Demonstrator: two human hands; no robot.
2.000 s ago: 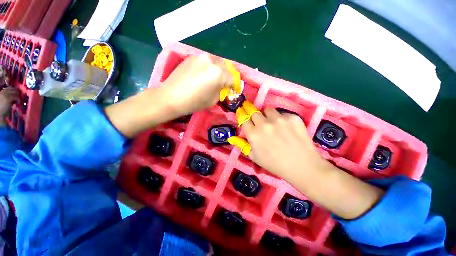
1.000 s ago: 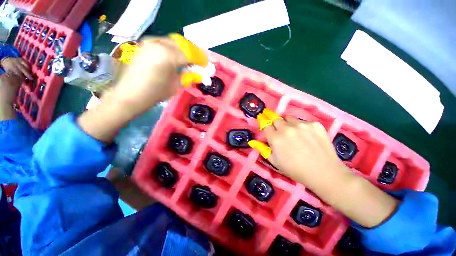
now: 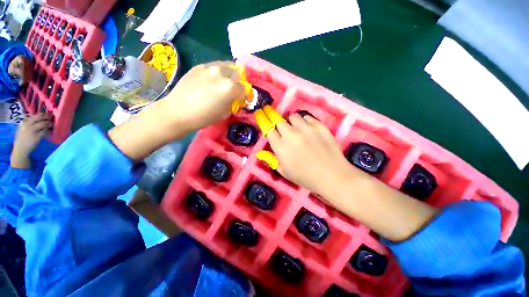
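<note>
The red-pink foam tray point(image 3: 342, 107) lies in front of me with a black lens unit point(image 3: 366, 157) in many square pockets. My left hand point(image 3: 206, 96), in yellow finger cots, pinches a small white wipe point(image 3: 253, 99) against the black unit point(image 3: 262, 98) in the upper-left corner pocket; fingers partly hide this unit. My right hand point(image 3: 307, 145) reaches in from the right over the tray. Its yellow-tipped fingers touch the side of the same corner unit, and its thumb is spread apart lower down, over the neighbouring pocket.
Behind the tray lie long white strips point(image 3: 296, 26). At left stand two bottles point(image 3: 134, 81) with silvery tops, beside a dish point(image 3: 176, 71) of yellow finger cots point(image 3: 163, 60). Another person's hands point(image 3: 33, 130) are at a second filled tray point(image 3: 74, 103) at far left.
My left hand and wipe have moved left from the second pocket's unit to the corner unit. My right hand's fingers have followed from the second unit to the corner one.
</note>
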